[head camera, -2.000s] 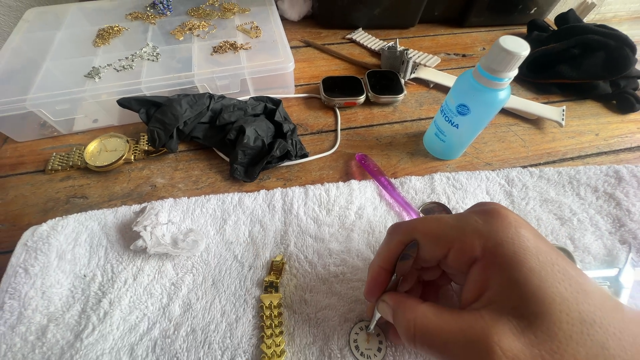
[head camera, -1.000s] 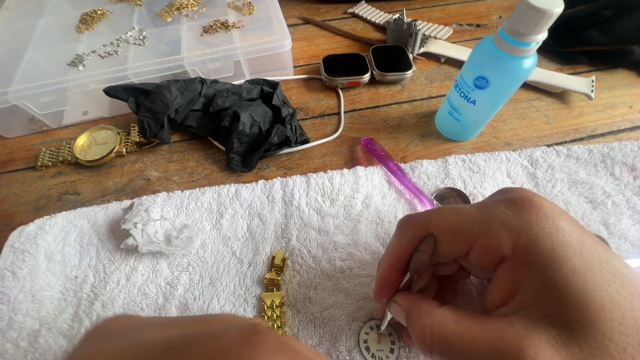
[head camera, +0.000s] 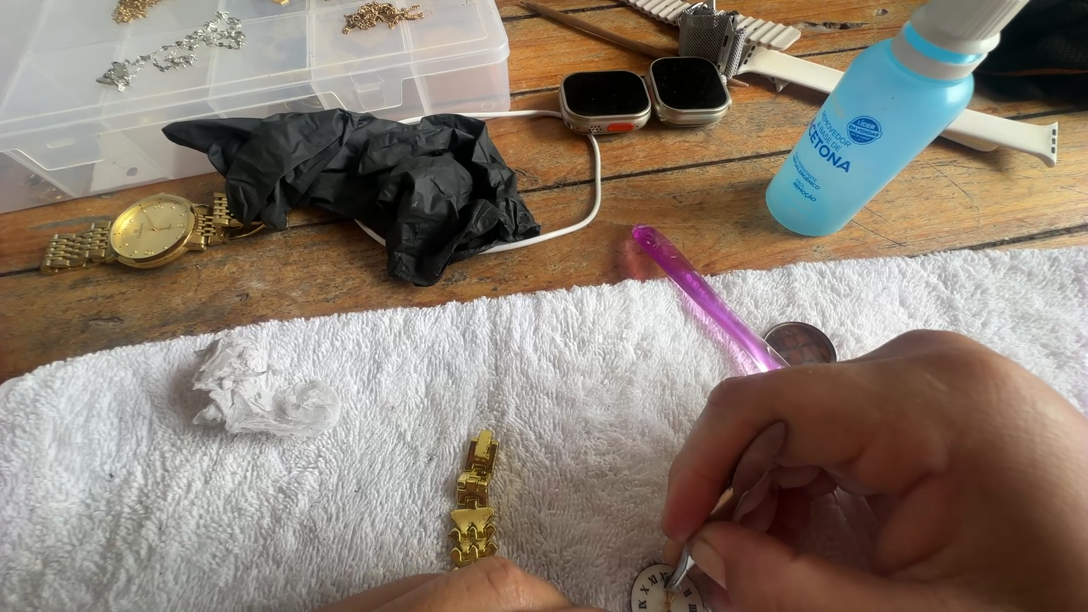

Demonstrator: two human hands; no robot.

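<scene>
My right hand point(head camera: 875, 459) pinches metal tweezers point(head camera: 748, 476) between thumb and fingers, their tip touching the white watch dial point(head camera: 653, 588) with Roman numerals at the bottom edge. Only the top of my left hand point(head camera: 476, 591) shows at the bottom; its fingertips are cut off, so what it holds cannot be told. Just above it a gold bracelet strap point(head camera: 473, 510) lies on the white towel point(head camera: 552, 365). Behind my right hand are a purple translucent plastic handle point(head camera: 705, 297) and a small round metal watch part point(head camera: 801, 342).
Crumpled white tissue point(head camera: 255, 391) lies on the towel. Beyond it are a gold watch point(head camera: 153, 229), a black glove point(head camera: 382, 178), two smartwatches point(head camera: 605, 102), a white cable point(head camera: 597, 183), a blue acetone bottle point(head camera: 867, 136), watch straps point(head camera: 807, 72) and a plastic organizer box point(head camera: 280, 93) with chains.
My left hand, absent two seconds ago, has come into view at the bottom. My right hand stays at the dial with the tweezers. The view has shifted slightly.
</scene>
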